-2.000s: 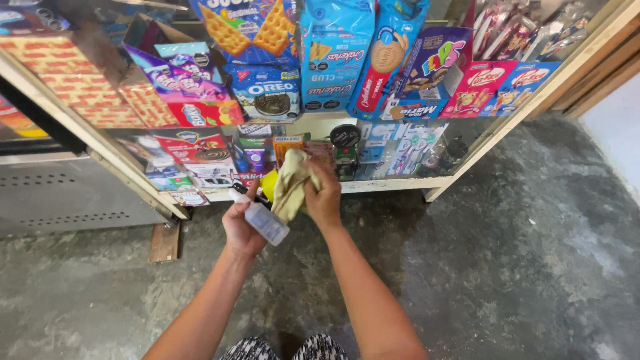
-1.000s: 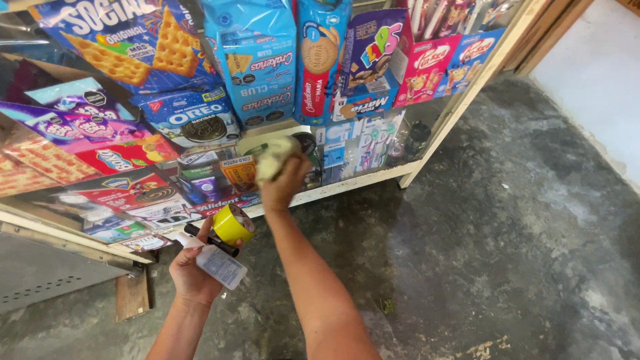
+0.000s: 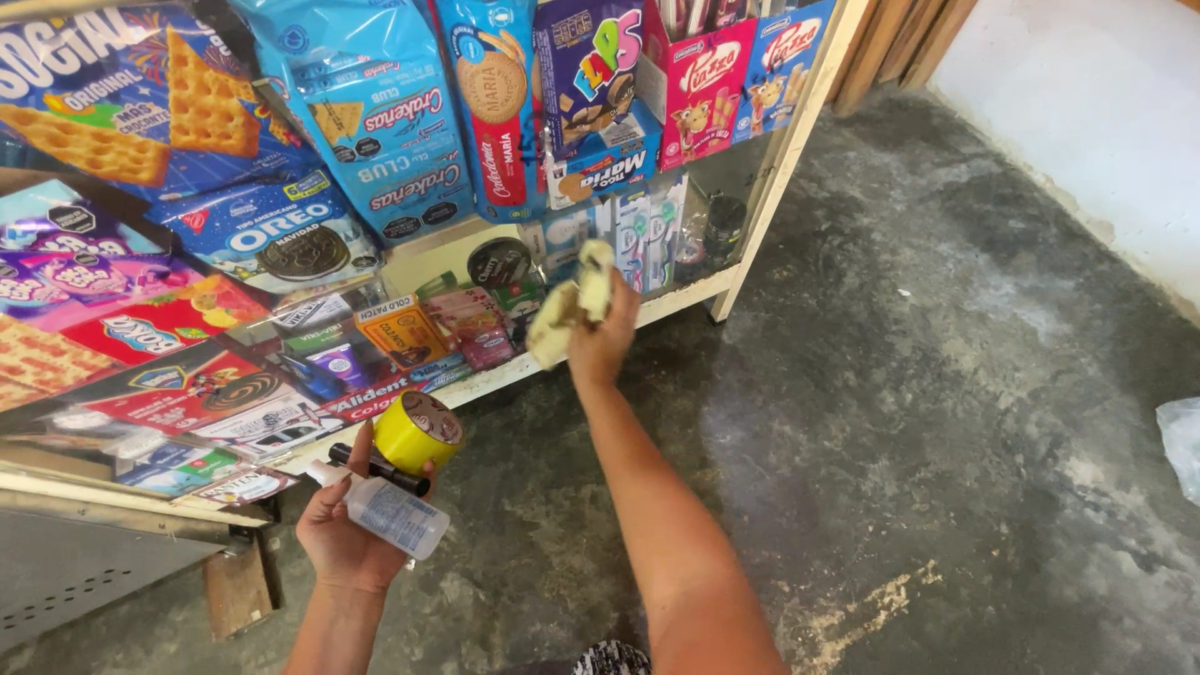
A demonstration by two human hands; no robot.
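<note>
My left hand [image 3: 352, 534] holds a small translucent plastic bottle [image 3: 398, 516] with a white nozzle, a black marker-like tube [image 3: 382, 469] and a roll of yellow tape [image 3: 412, 431] together. Bunched in my right hand [image 3: 605, 337] is a pale yellow cloth [image 3: 567, 314], slightly blurred, at the lower front of a display case [image 3: 497, 375]. Whether the cloth touches the transparent front cannot be told. Behind it, toothbrush packs [image 3: 647, 234] and a round black tin [image 3: 499, 262] show on the lower shelf.
Cracker and cookie packs [image 3: 403, 141] fill the upper shelf. A grey metal panel [image 3: 84, 572] with holes and a wood block [image 3: 236, 586] are at lower left. The case's leg [image 3: 727, 305] stands on the concrete floor [image 3: 900, 375]. A clear plastic piece [image 3: 1183, 441] lies far right.
The cloth was between both hands beside the tape; my right hand has carried it away from my left, rightward along the case. My left hand still holds the bottle, tube and tape. The view has shifted.
</note>
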